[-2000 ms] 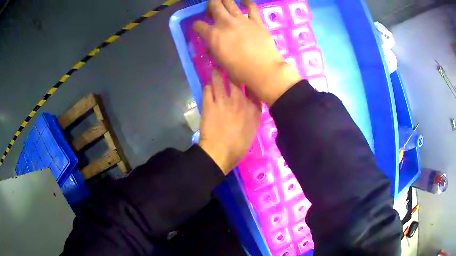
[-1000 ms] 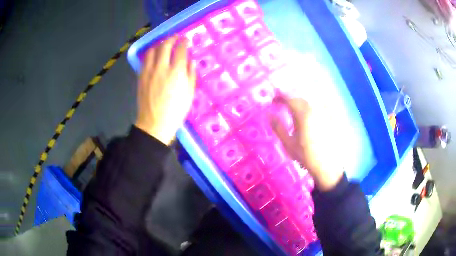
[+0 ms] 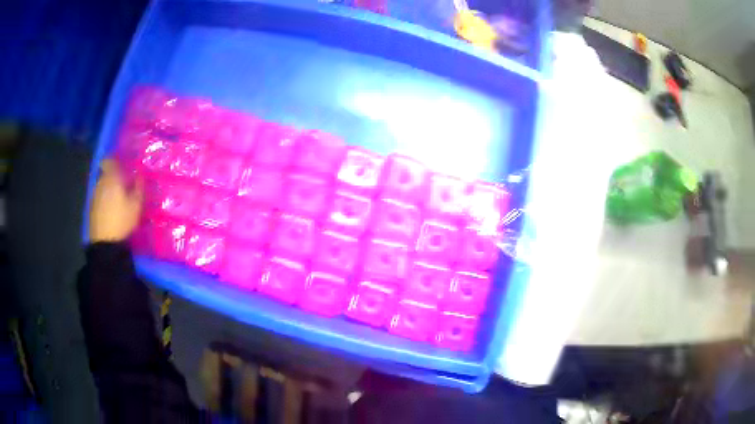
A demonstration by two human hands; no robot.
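Note:
Rows of glossy pink moulded parts lie packed side by side in the near half of a blue packing tote. Shiny clear plastic film shows at the right end of the rows. My left hand is at the tote's left end, beside the rim and the outermost pink parts. It is blurred, and its fingers and any grip cannot be made out. My right hand is not seen.
A long white roll lies along the tote's right side. On the pale bench are a green bottle, a flat black rectangle and red-and-black tools. A skin-toned blur shows at the right edge.
The view has turned and shifted, so the tote lies crosswise and more bench shows. My left hand is at the tote's left end. My right hand has left the tote and the pink parts.

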